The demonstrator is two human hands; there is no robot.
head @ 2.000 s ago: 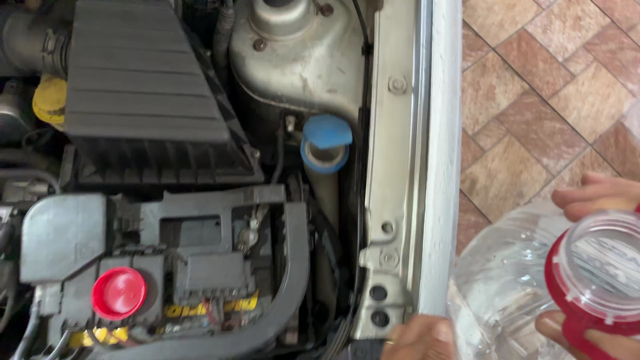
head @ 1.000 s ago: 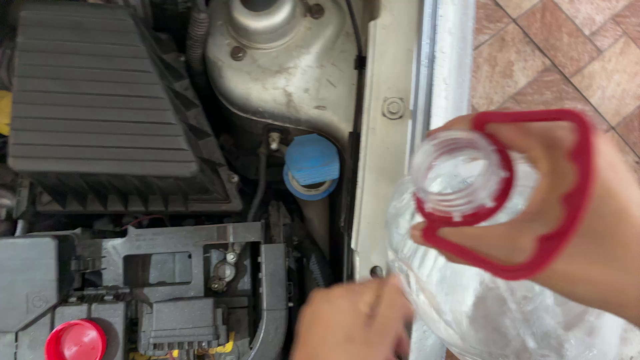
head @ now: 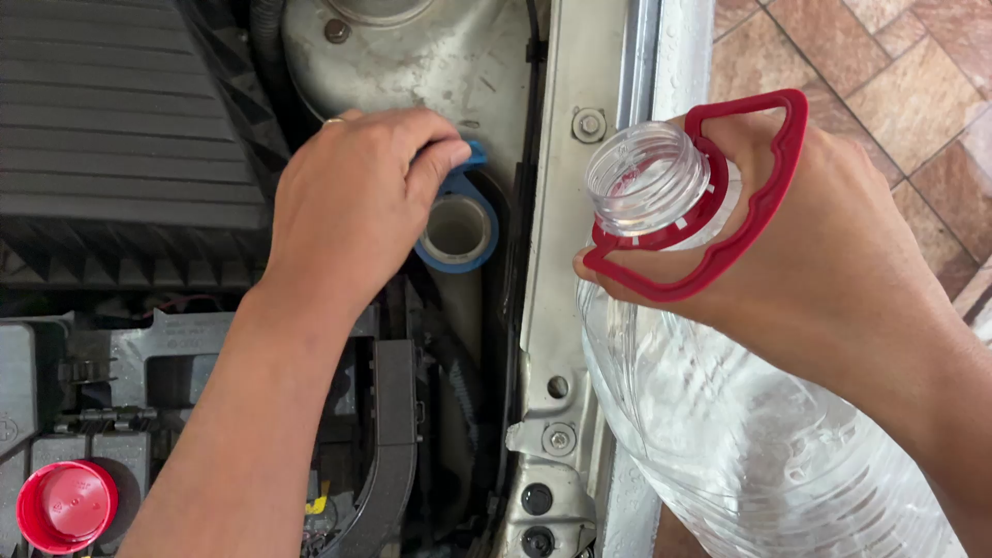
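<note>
My left hand (head: 360, 194) pinches the raised blue flap cap (head: 468, 159) of the washer fluid filler neck (head: 457, 232), whose round mouth is uncovered. To the right, my right hand (head: 806, 201) grips a large clear plastic water bottle (head: 721, 434) by its neck. The bottle leans toward the engine bay over the fender edge, its uncapped threaded mouth (head: 647, 182) near the filler. A red plastic carry handle (head: 759, 225) rings the bottle's neck and lies over my right hand. At lower left, a red screw cap (head: 67, 505) rests upside down on the black battery cover.
A black ribbed air filter housing (head: 132, 132) fills the upper left. Above the filler is the metal strut tower (head: 418, 70). The pale fender rail (head: 573, 256) runs down beside it, with bolts. Brown floor tiles (head: 845, 70) lie beyond the fender.
My left hand has moved up to the filler and lifted its blue cap, which partly covered the mouth before. The bottle in my right hand has come over the fender edge from the right.
</note>
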